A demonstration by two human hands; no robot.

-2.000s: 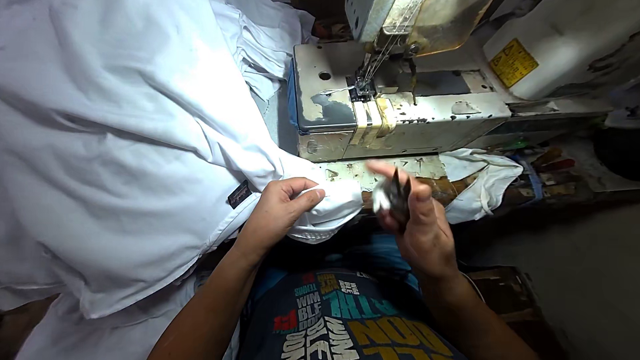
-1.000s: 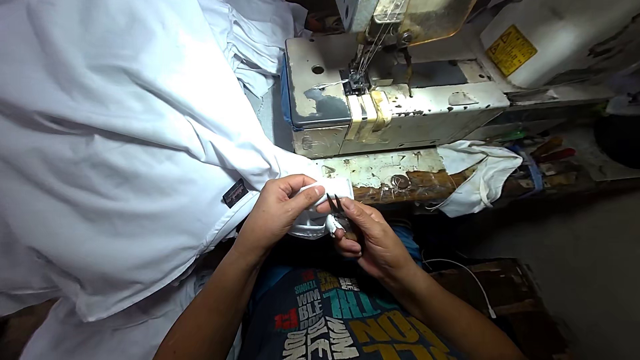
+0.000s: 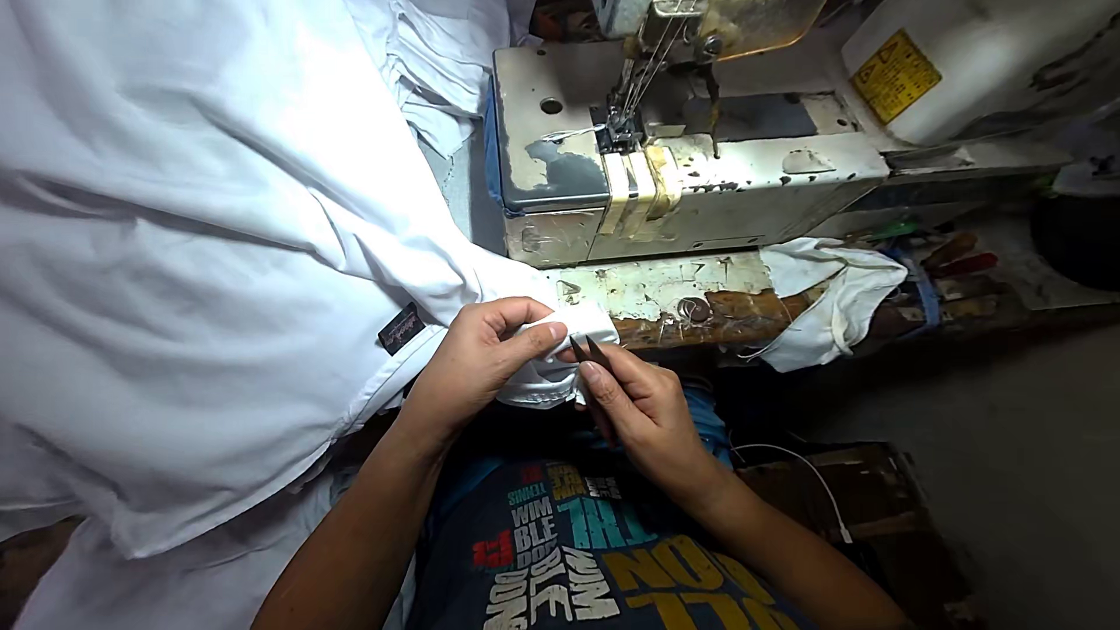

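A large white fabric garment spreads over the left side, with a small dark label near its hem. My left hand pinches a gathered end of this cloth between thumb and fingers. Close against it, my right hand holds dark thread snips, whose two pointed blades stand apart at the edge of the white cloth. The lower part of the snips is mostly hidden by my fingers. Whether the blades touch the cloth I cannot tell.
Beyond my hands stands an industrial sewing machine with threaded needles and yellowed tape on its bed. A worn table edge runs below it. A white cloth scrap hangs over that edge, and a white cable curves at lower right.
My right hand, blurred and away from the cloth two seconds ago, has moved left to the cloth beside my left hand. The snips now point up at the cloth edge.
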